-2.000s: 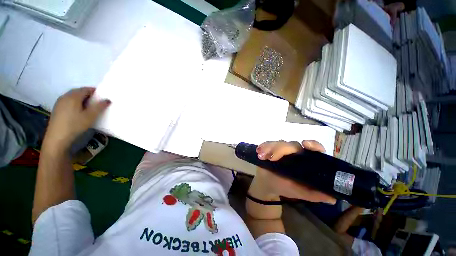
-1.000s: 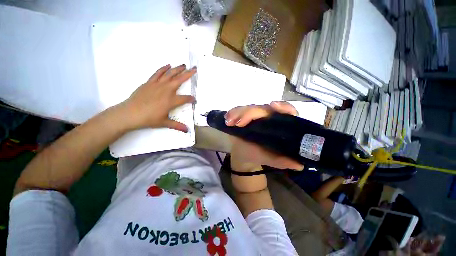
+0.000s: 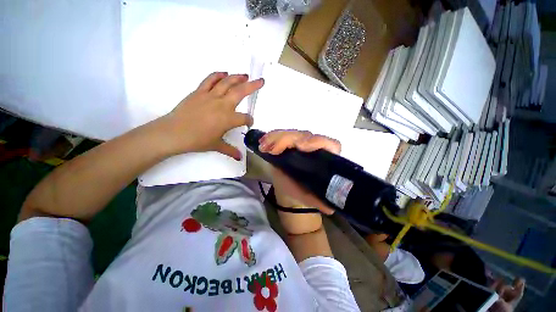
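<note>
A white panel (image 3: 195,169) lies flat on the bench in front of my body. My left hand (image 3: 210,119) rests palm down on it with fingers spread, near its right edge. My right hand (image 3: 299,149) is closed around a black electric screwdriver (image 3: 356,192) with a silver-white label. The driver's narrow end points left, with its thin tip at the panel's right edge, close to my left thumb and fingers. Whether the tip touches the panel, or a screw sits there, I cannot tell.
A clear tray of silver screws (image 3: 345,46) sits on brown cardboard (image 3: 381,67), beside a plastic bag of screws (image 3: 274,7). Stacked white panels (image 3: 466,73) stand at right. A yellow cord (image 3: 481,239) runs from the driver's rear. Another person's hand (image 3: 509,295) is near a dark-screened unit (image 3: 454,292).
My left hand has moved from the panel's left edge to lie flat on it. My right hand has brought the driver left and up, its tip now at the panel's edge.
</note>
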